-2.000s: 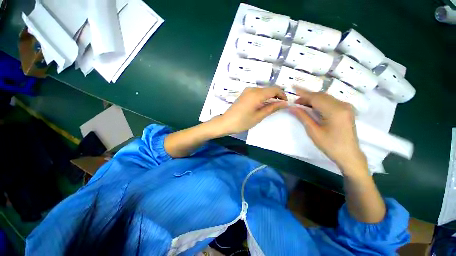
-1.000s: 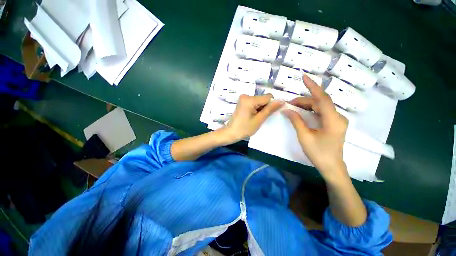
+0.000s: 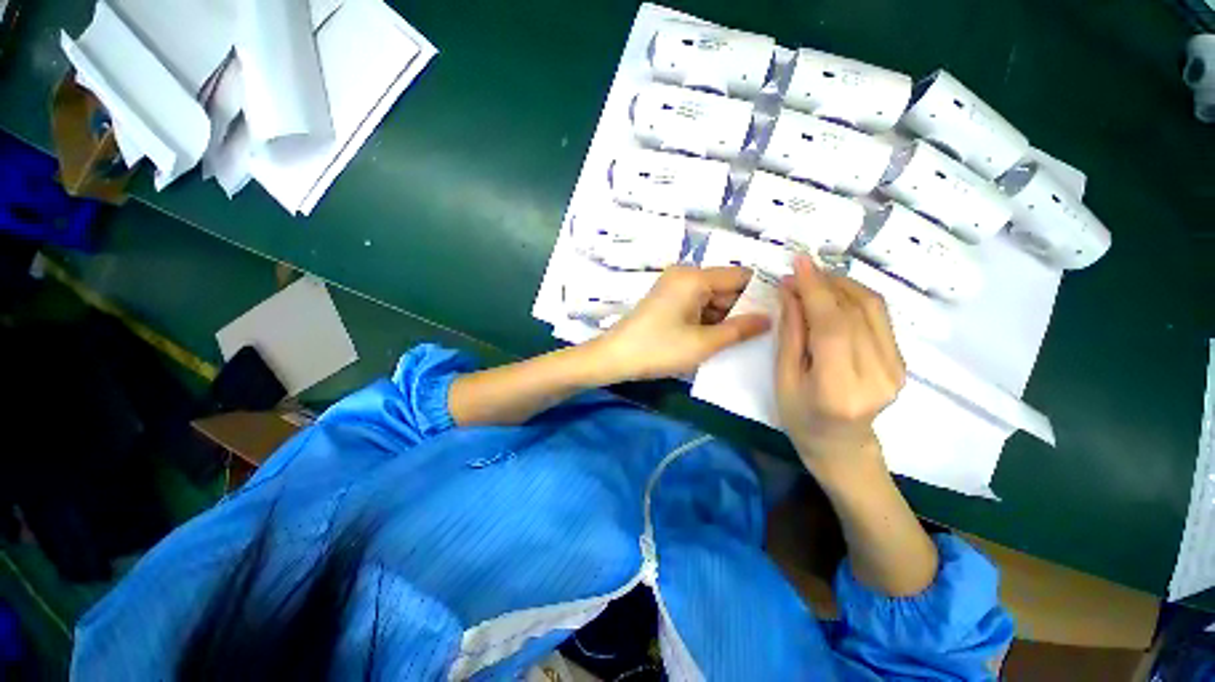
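Several white cylinders (image 3: 800,211) with small dark marks and clear-greyish ends lie in rows on a large white backing sheet (image 3: 1019,320). A white label sheet (image 3: 742,370) lies under my hands, its right part curling up. My left hand (image 3: 680,324) pinches the sheet's upper edge between thumb and fingers. My right hand (image 3: 839,353) is just to its right, fingertips together at the lower row of cylinders. Whether a label is at its fingertips is too small to tell. My right hand hides part of the sheet.
Loose curled white papers (image 3: 280,80) lie on the green bench (image 3: 466,173) at the upper left. A white object (image 3: 1203,73) is at the upper right edge. A white sheet stack (image 3: 1197,493) is at the right edge. Cardboard (image 3: 1066,593) shows below the bench at right.
My right hand has closed its spread fingers and turned more upright beside my left hand. My left hand has shifted slightly right. The label sheet has shifted a little.
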